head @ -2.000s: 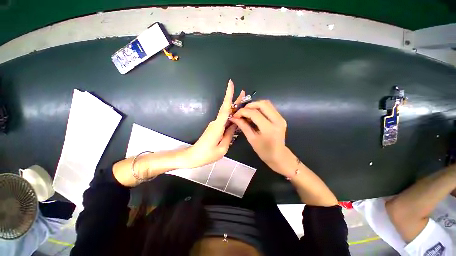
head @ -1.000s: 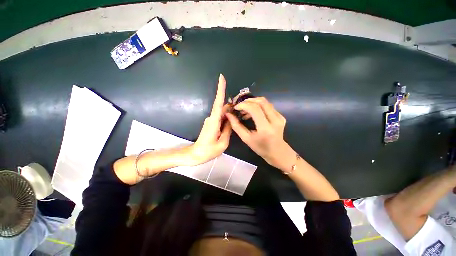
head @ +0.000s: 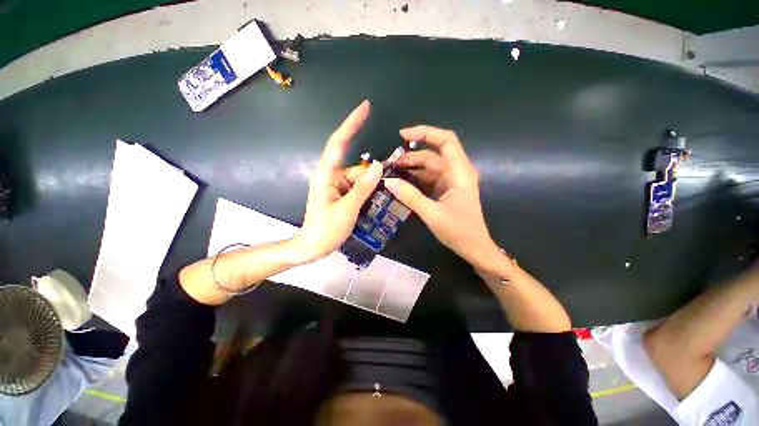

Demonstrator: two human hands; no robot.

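A blue circuit board [head: 381, 223] with silvery metal parts is held tilted in the middle, over the right part of a white sticker sheet [head: 399, 291]. My left hand [head: 333, 195] grips its top end at the left with thumb and fingers, the index finger raised. My right hand [head: 449, 187] holds the top right of the board with the thumb on it and the fingers behind. A small silver component [head: 395, 156] and a bit of orange flex [head: 364, 160] show at the top end, partly hidden by the fingers.
A board with a white display area [head: 247, 52] lies at the upper left. A stack of white sheets [head: 141, 220] lies left, above a fan [head: 29, 341]. Another board [head: 662, 195] lies at right, near another person's arm [head: 699, 333]. White specks lie on the belt.
The board has turned so that its blue component side shows below my hands. My left hand has gone from flat and upright to gripping the top end. My right fingers have spread behind the board.
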